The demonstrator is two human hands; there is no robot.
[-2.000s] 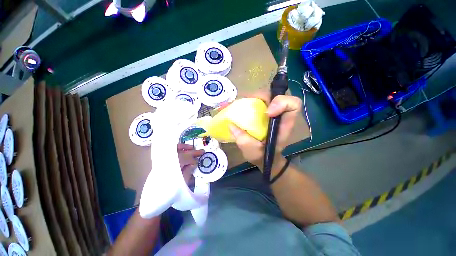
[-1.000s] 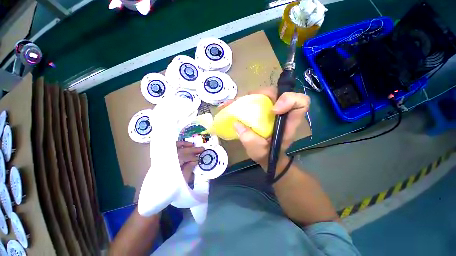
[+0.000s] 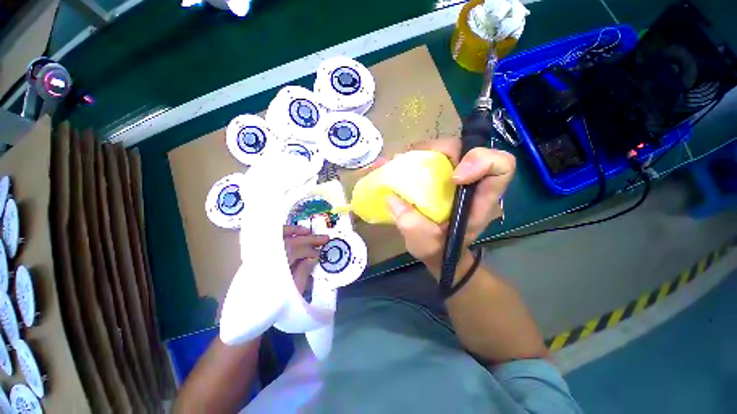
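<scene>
A white headphone (image 3: 263, 251) lies in front of me with an open ear cup (image 3: 313, 212) showing a green board and thin wires. My left hand (image 3: 301, 251) reaches from below inside the band and holds the headphone at the cup, partly hidden by it. A speaker plate (image 3: 334, 255) sits against the cup beside my left fingers. My right hand (image 3: 452, 202) grips a yellow squeeze bottle (image 3: 404, 187), its nozzle at the open cup. The same hand holds a black soldering iron (image 3: 459, 214), tip pointing up and away from the cup.
Several speaker plates (image 3: 304, 112) lie on the cardboard sheet (image 3: 404, 97). An amber ring with white tissue (image 3: 473, 44) and a blue basket (image 3: 558, 182) with a black unit stand right. Stacked cardboard (image 3: 97, 267) with white discs is left. The iron's cord runs to the basket.
My right hand has moved slightly right with the bottle and iron, and the iron's tip has shifted right. The headphone on the conveyor at the top has moved further out of view.
</scene>
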